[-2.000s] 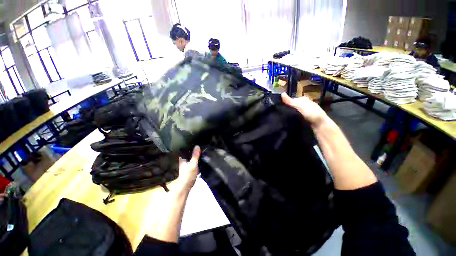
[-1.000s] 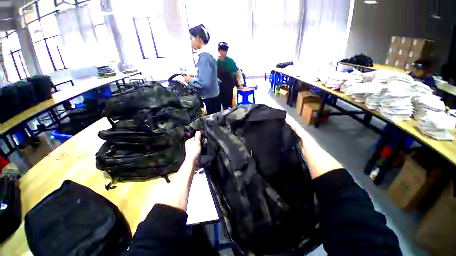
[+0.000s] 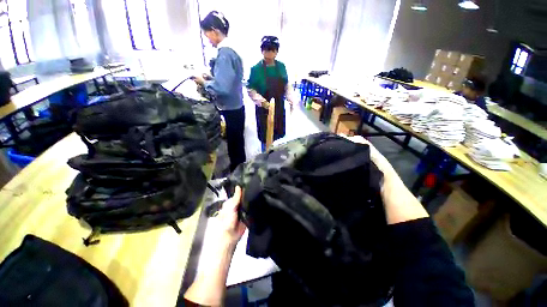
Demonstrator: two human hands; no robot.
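A camouflage backpack (image 3: 312, 210) is held up in front of me, its dark back panel and a padded camouflage shoulder strap facing me. My left hand (image 3: 231, 216) grips its left edge, with the thumb on the near side and the fingers hidden behind. My right hand (image 3: 373, 157) holds its upper right edge and is partly hidden by the bag. The bag's lower end is dark and hard to make out against my sleeve.
A finished bag stack (image 3: 141, 162) stands on the yellow table (image 3: 150, 264). A black backpack (image 3: 54, 279) lies at the lower left. Two people stand beyond, near a wooden post (image 3: 270, 123). White piles (image 3: 438, 114) cover the right table; cartons (image 3: 453, 69) stand behind.
The backpack has turned from its camouflage face to its strap side and now looks more bunched. Both hands stay on it. The view has shifted right, so the stack and black backpack appear farther left.
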